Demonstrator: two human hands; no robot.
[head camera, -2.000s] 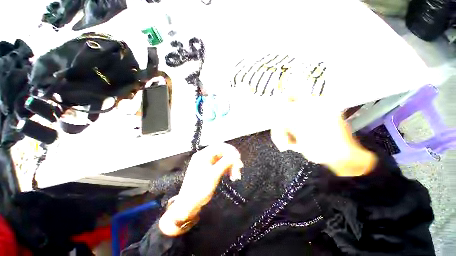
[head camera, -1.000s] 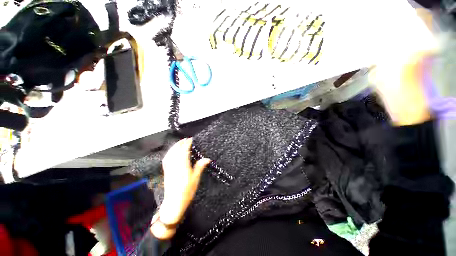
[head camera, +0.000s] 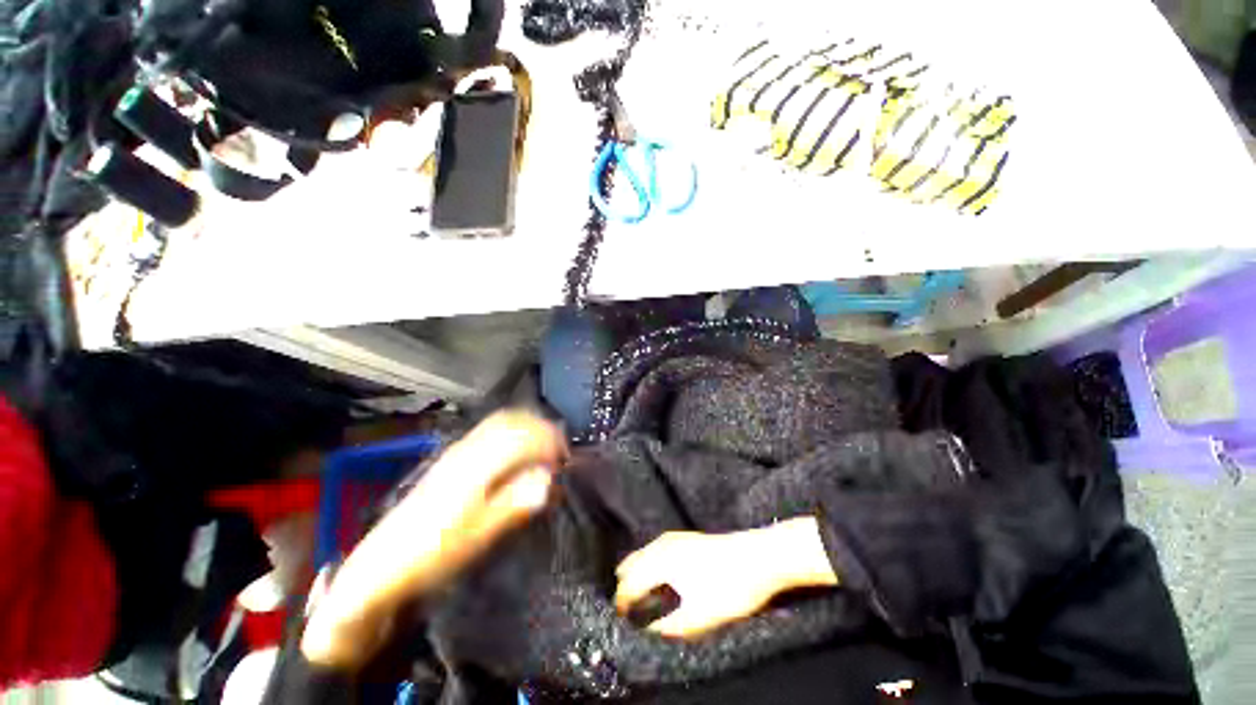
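The dark speckled tweed garment (head camera: 771, 400) lies folded and bunched on my lap, with a black-and-white trim band (head camera: 689, 335) along its upper edge. My left hand (head camera: 503, 475) is blurred at the garment's left side; whether its fingers grip the cloth cannot be told. My right hand (head camera: 716, 579) is on the garment's lower part, fingers curled on a fold of the cloth. No needle or thread can be made out.
On the white table (head camera: 771, 248) are blue-handled scissors (head camera: 645, 179), loose trim (head camera: 585, 262), a phone (head camera: 475, 163), a yellow-black striped bundle (head camera: 868, 127) and a black bag (head camera: 303, 62). A purple stool (head camera: 1171, 372) stands right, a blue basket (head camera: 361, 482) left. A person's red sleeve (head camera: 48, 551) shows left.
My right hand has come from the far right down onto the garment. The garment, spread before, is now folded over and bunched. My left hand has moved its hold place and is blurred.
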